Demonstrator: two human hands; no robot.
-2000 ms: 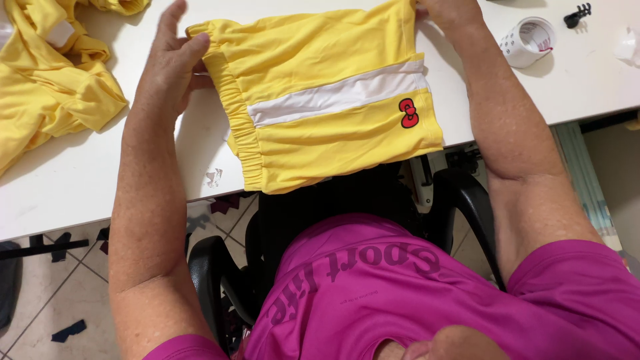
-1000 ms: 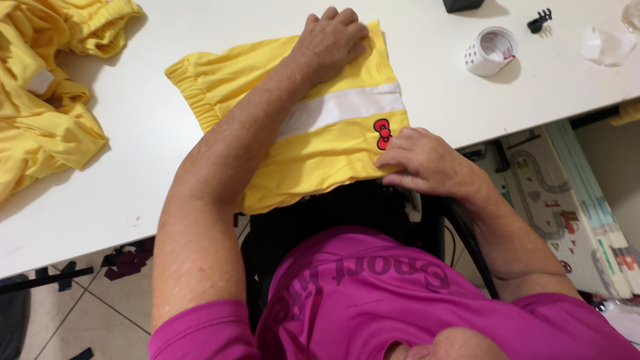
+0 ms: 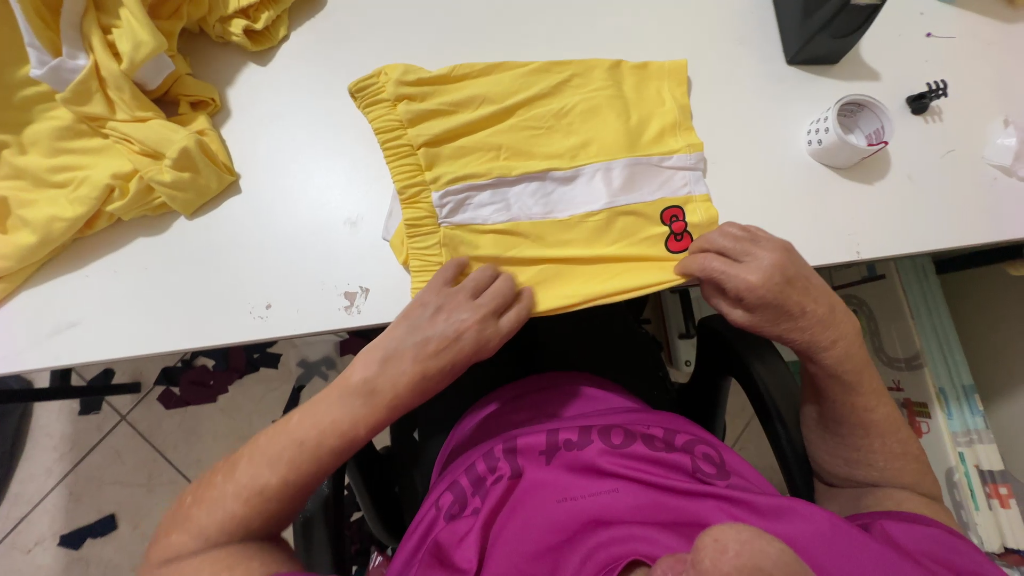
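Observation:
Yellow shorts with a white side stripe and a red bow print lie folded flat on the white table, their gathered elastic waistband to the left. My left hand rests on the near edge by the waistband, fingers bent over the cloth; whether it grips is unclear. At the hem's near corner, just beside the bow, my right hand pinches the fabric between thumb and fingers.
More yellow garments with white parts are heaped at the left of the white table. To the right stand a white cup, a black container and a black claw clip. Fabric scraps lie on the floor.
My left hand has moved from the upper hem side of the shorts to the near edge by the waistband. My right hand stays at the hem's near corner, where it was one second ago.

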